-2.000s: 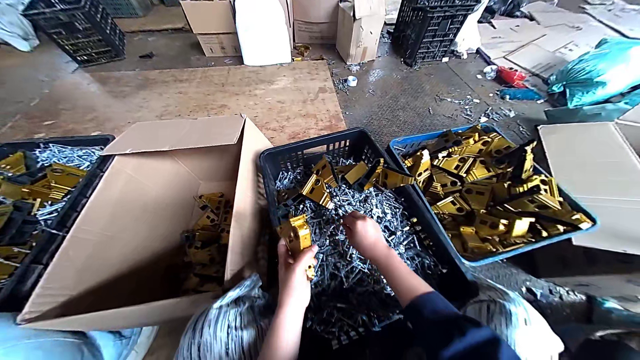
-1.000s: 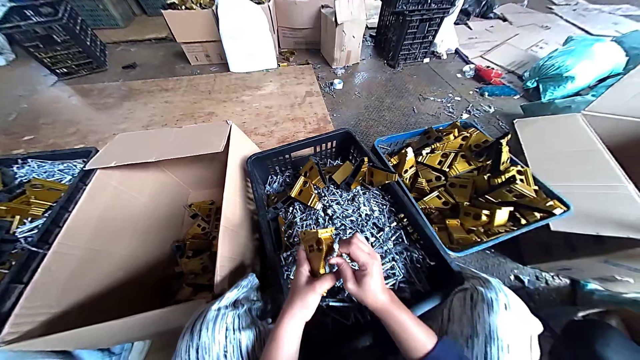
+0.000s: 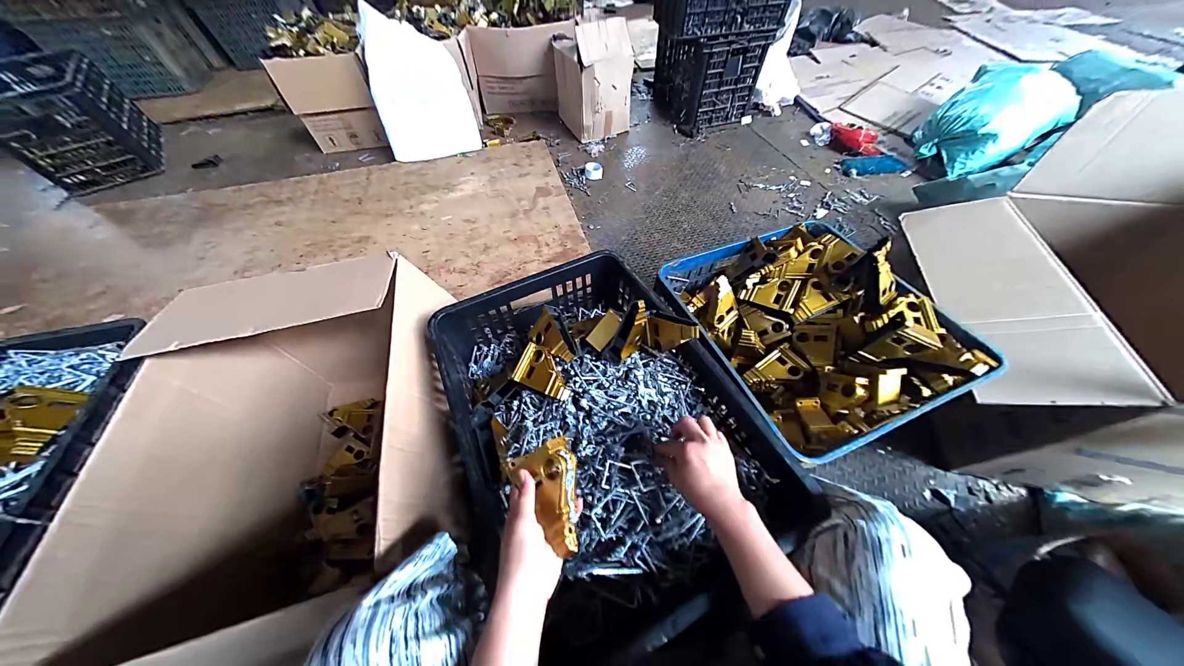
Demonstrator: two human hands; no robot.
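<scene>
My left hand point(image 3: 529, 536) grips a gold-coloured metal bracket point(image 3: 553, 495) above the near left part of a black plastic crate point(image 3: 447, 370). Loose silver screws or bolts point(image 3: 615, 462) fill the crate, and several more gold brackets point(image 3: 539, 370) lie on them at its far end. My right hand point(image 3: 701, 462) is over the loose fasteners, its fingertips bent down at them; whether it holds one cannot be seen. To the right, a blue-rimmed crate point(image 3: 994, 365) is heaped with gold and black brackets point(image 3: 819, 333).
An open cardboard box point(image 3: 222, 444) with brackets inside stands at the left, beside another black crate point(image 3: 129, 333) of fasteners. Another open carton point(image 3: 1017, 305) is at the right. Beyond lie a wooden board point(image 3: 444, 213), stacked black crates point(image 3: 717, 74) and teal sacks point(image 3: 994, 116).
My right hand has moved from the bracket in my left hand to the fasteners on the right. My left hand still holds a bracket.
</scene>
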